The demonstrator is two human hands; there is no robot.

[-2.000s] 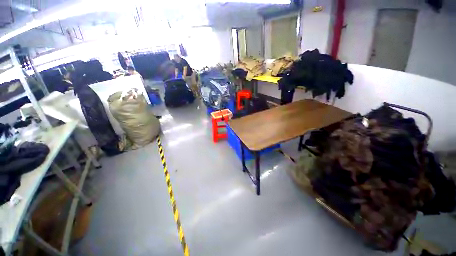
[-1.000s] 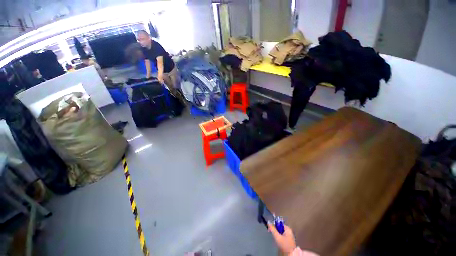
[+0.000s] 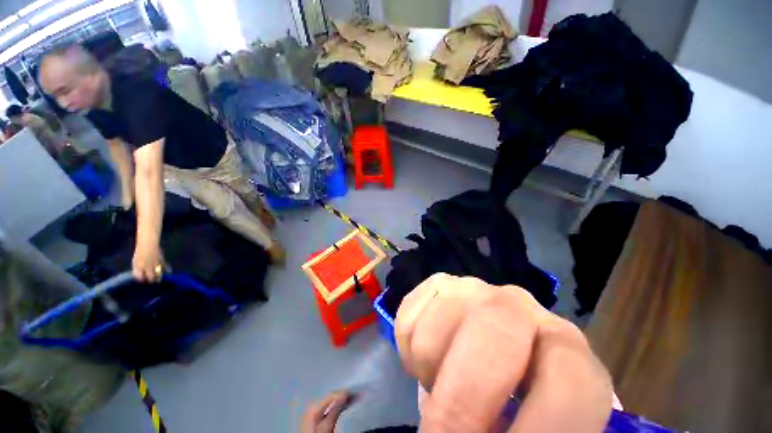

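Note:
My right hand (image 3: 508, 355) is large and very close to the camera at the bottom centre-right, its fingers curled into a fist. Blue items (image 3: 635, 423) show below and beside the fist, cut off by the bottom edge; they look like thin blue sticks, but their full shape is hidden. My left hand (image 3: 328, 413) is small and partly visible at the bottom edge, left of the fist; its fingers look bent, and whether it holds anything is unclear.
A person (image 3: 161, 135) leans over a blue-rimmed bin (image 3: 85, 338) of black cloth at left. A red stool (image 3: 339, 313) bears a wooden frame. Black garments (image 3: 474, 237) fill a blue crate behind my fist. A brown table (image 3: 686, 321) is at right; a yellow bench (image 3: 449, 95) holds garments.
The view has moved forward and turned towards the crate. The person and bin at left are much nearer. My right hand has risen close to the camera, and my left hand now shows.

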